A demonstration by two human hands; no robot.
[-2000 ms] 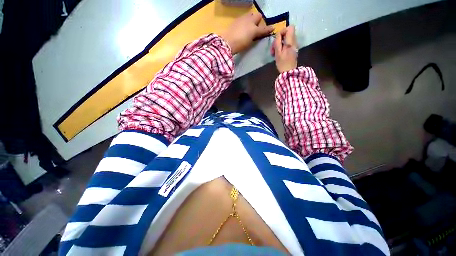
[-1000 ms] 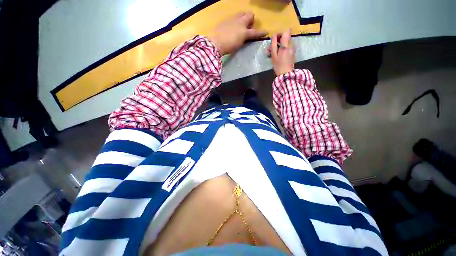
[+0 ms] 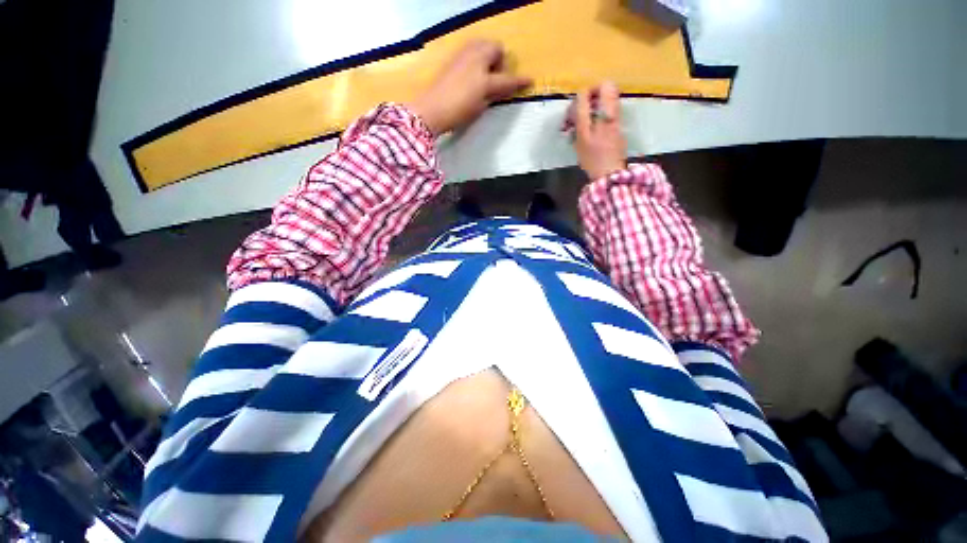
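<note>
The yellow pattern template [image 3: 361, 90] lies on a black cut fabric panel [image 3: 138, 170], which shows as a dark border round it. The narrow end is at left, the wide stepped end at right. A grey pattern weight [image 3: 660, 11] sits on the wide end, cut by the top edge. My left hand [image 3: 467, 87] rests on the template near its lower edge, fingers spread, holding nothing. My right hand [image 3: 599, 129] is at the lower edge, right of my left hand, fingers pinched on a thin marking pen that is mostly hidden.
The pale table [image 3: 827, 85] has its curved front edge just below my hands. Dark cloth [image 3: 53, 117] hangs at the left end. Another dark thing [image 3: 779, 202] is below the edge at right. A black strip [image 3: 896, 260] lies on the grey floor.
My right hand has gone from the stepped tab leftward along the template's lower edge. My left hand has shifted left along the template. The template now appears more level and farther right in view.
</note>
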